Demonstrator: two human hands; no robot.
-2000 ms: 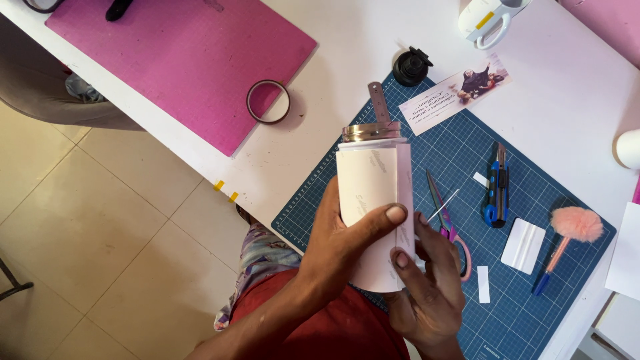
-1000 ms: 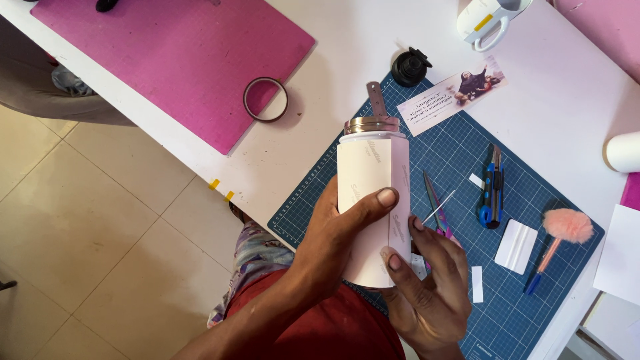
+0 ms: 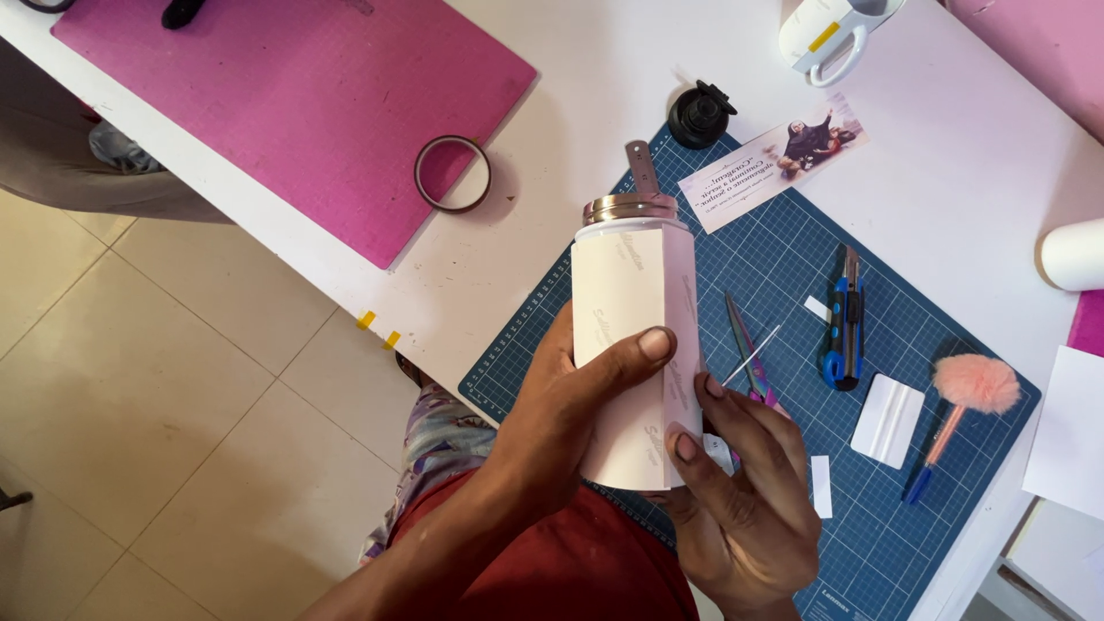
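Note:
A white bottle with a metal rim [image 3: 627,207] stands up toward the camera, wrapped in sublimation paper [image 3: 623,285] whose overlapping edge runs lengthwise. My left hand [image 3: 561,405] grips the wrapped bottle, its thumb pressing near that edge. At the lower right, my right hand [image 3: 750,492] touches the paper with thumb and fingertips; whether it bears any of the bottle's weight is unclear. A steel ruler [image 3: 641,168] shows behind the rim. Scissors [image 3: 749,349] lie partly hidden beside my right hand.
On the blue cutting mat [image 3: 897,345] are a utility knife [image 3: 846,323], a white squeegee [image 3: 887,420] and a pompom pen [image 3: 949,423]. A black lid [image 3: 699,116], printed strip [image 3: 776,164] and white mug [image 3: 828,39] lie beyond. A tape roll [image 3: 452,173] overlaps the pink mat [image 3: 328,112].

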